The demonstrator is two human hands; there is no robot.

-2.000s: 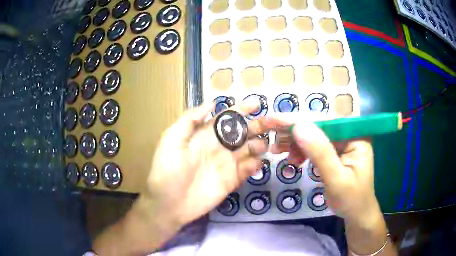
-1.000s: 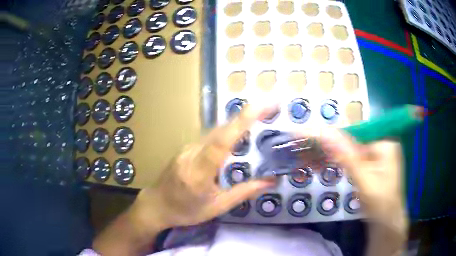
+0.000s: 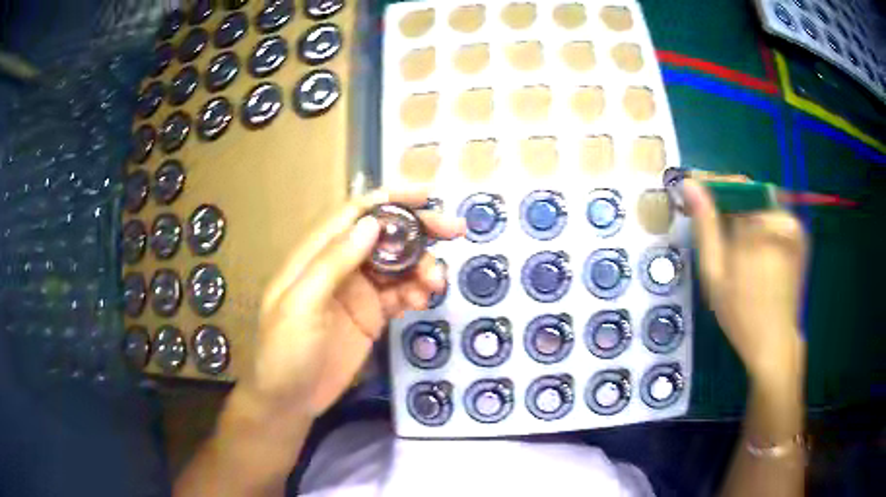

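My left hand holds a speaker, cone side up, between thumb and fingers over the left edge of the white foam tray. My right hand grips the green test probe at the tray's right edge. A small dark round piece, seemingly another speaker, is at its fingertips, beside the empty end pocket. Speakers lie magnet side up in the tray's nearer rows; the farther rows show bare tan pockets. The probe's contact end is hidden.
At left, a brown cardboard sheet holds rows of speakers cone side up. Clear blister plastic lies at far left. The green mat has red, blue and yellow tape lines. Another filled tray is at top right. A red wire trails right from the probe.
My hands have moved apart, the left one leftward with a speaker, the right one to the tray's right edge with the probe. One speaker has left the cardboard's third column.
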